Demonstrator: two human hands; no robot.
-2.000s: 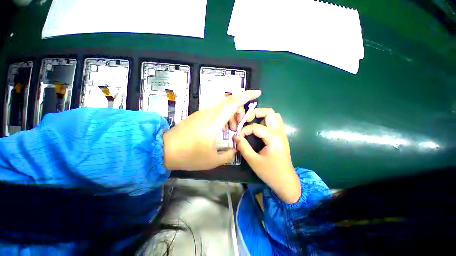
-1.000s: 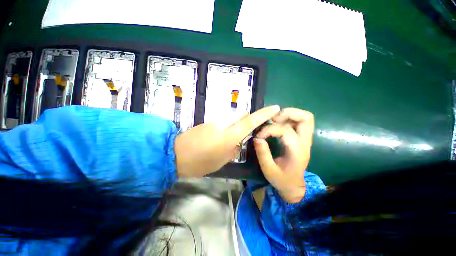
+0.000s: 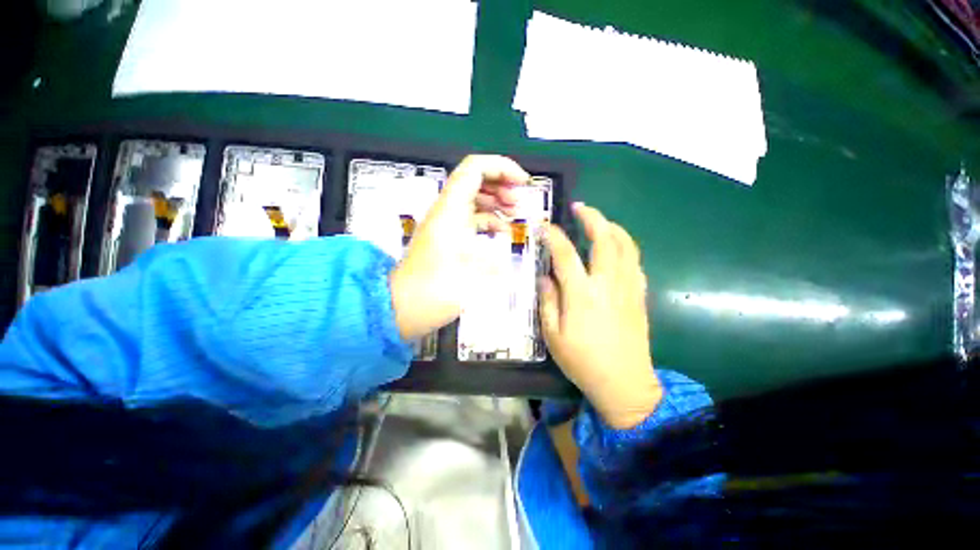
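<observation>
A black tray [image 3: 500,378] holds a row of several silver-edged phone frames, with orange flex tabs showing inside. My left hand [image 3: 457,252] is over the left part of the rightmost frame [image 3: 496,333], its fingers curled near the frame's upper part; whether it pinches something small cannot be told. My right hand [image 3: 600,301] lies at the right edge of that frame, fingers apart, with nothing seen in it. The orange flex tab [image 3: 520,232] shows between the two hands. My left forearm hides the lower parts of the other frames.
Two groups of white sheets lie beyond the tray on the green bench: a wide one [image 3: 296,54] at the left and a toothed-edge one [image 3: 645,97] at the right. A clear plastic strip [image 3: 964,263] is at the far right. Dark blurred shapes cover the lower corners.
My hands were close together at the frame's lower right with a white strip between them; now they are apart. My left hand has moved up, my right hand has opened, and the strip is not seen.
</observation>
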